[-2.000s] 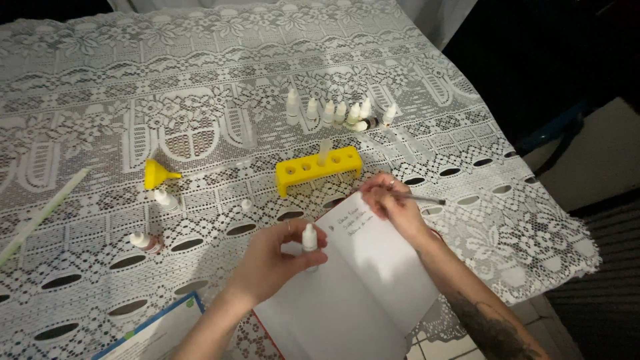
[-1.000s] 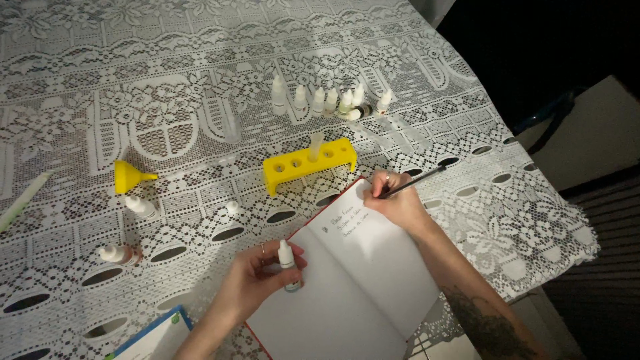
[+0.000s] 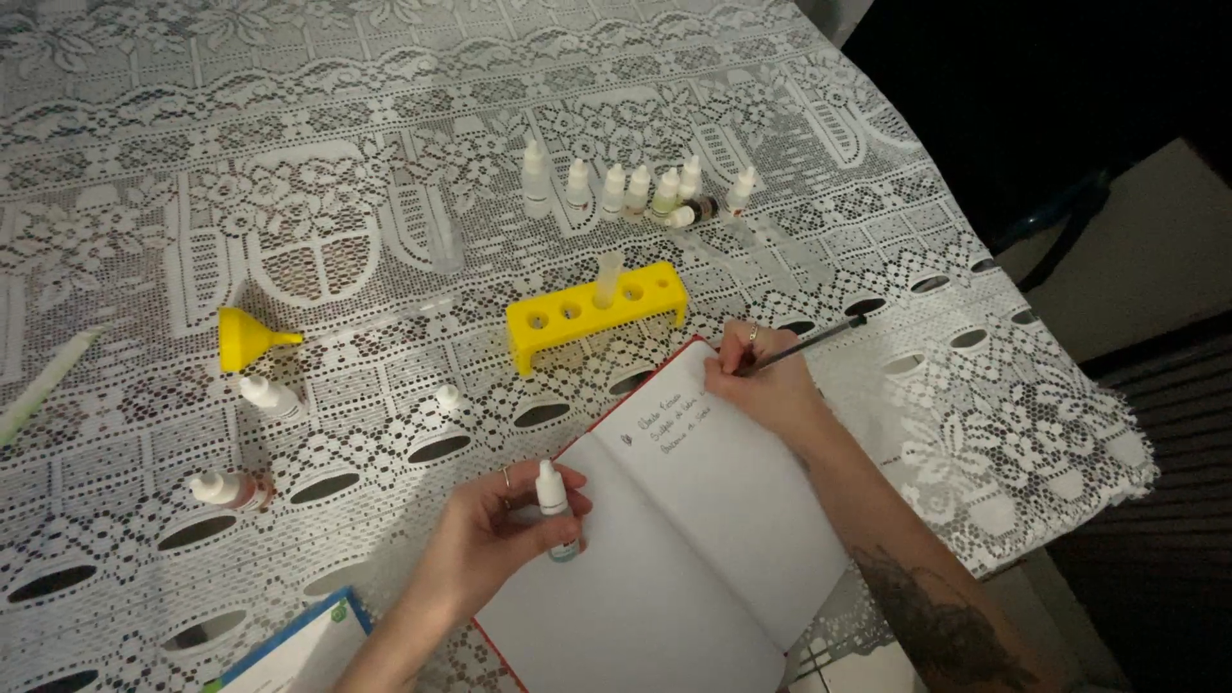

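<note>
An open notebook (image 3: 674, 539) with a red cover lies near the table's front edge and bears handwriting high on its right page. Over the left page, my left hand (image 3: 515, 525) grips a small dropper bottle (image 3: 553, 505) with a white cap, tilted slightly. My right hand (image 3: 765, 375) holds a dark pen (image 3: 808, 345) at the upper right of the right page; its tip is hidden by my fingers. Just beyond the notebook is a yellow test tube rack (image 3: 597, 313) with one translucent tube (image 3: 608, 279) standing in it.
Several dropper bottles (image 3: 614, 192) stand behind the rack, with a dark one (image 3: 693, 211) lying down. Left are a yellow funnel (image 3: 252, 339), two lying bottles (image 3: 272, 397), (image 3: 231, 489) and a small white cap (image 3: 449, 397). A blue-edged booklet (image 3: 298, 645) lies at the front left on the lace tablecloth (image 3: 318, 231).
Handwriting on the right page has grown, and my right hand remains on it with the pen. My left hand still holds the bottle, now lower over the left page than two seconds ago.
</note>
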